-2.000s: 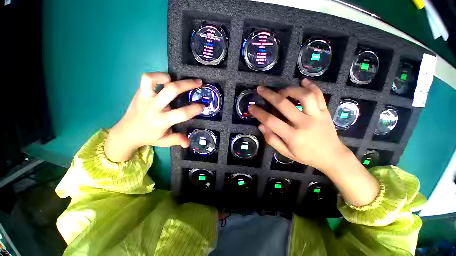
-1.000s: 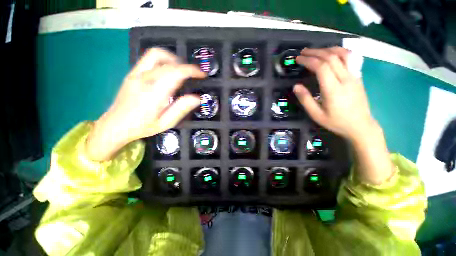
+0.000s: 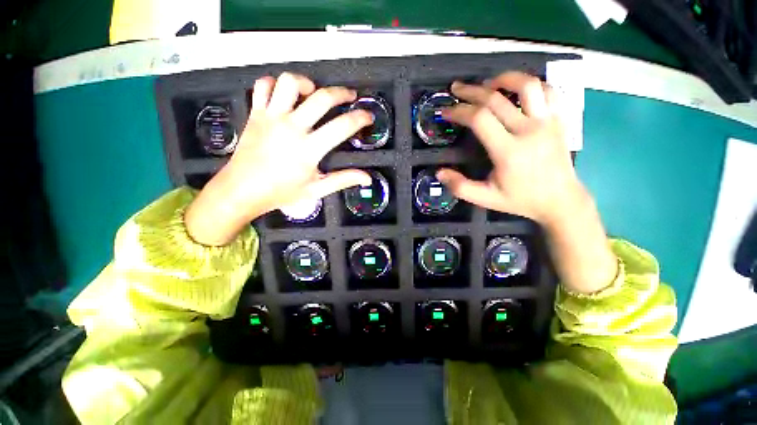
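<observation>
A black foam tray (image 3: 404,166) lies on the green mat with round smartwatches in its pockets. My left hand (image 3: 282,149) reaches over the top rows, fingertips on a back-row watch (image 3: 370,121), thumb over a second-row watch (image 3: 365,193). My right hand (image 3: 523,149) has fingertips on the back-row watch (image 3: 437,118) to its right and its thumb at the watch (image 3: 435,192) below. Both hands hold nothing, fingers spread. The far-left back watch (image 3: 217,129) shows dim lines of text; many others show small green blocks. Some pockets are hidden under my hands.
A white label (image 3: 565,104) is at the tray's right back corner. A pale strip (image 3: 274,55) crosses behind the tray. A yellow sheet (image 3: 141,20) lies at back left, a white paper (image 3: 722,249) with a black item (image 3: 747,249) at right.
The tray sits further left in view. My left hand has moved from the left-hand columns to a back-row watch nearer the middle. My right hand has moved from the second row to the back row.
</observation>
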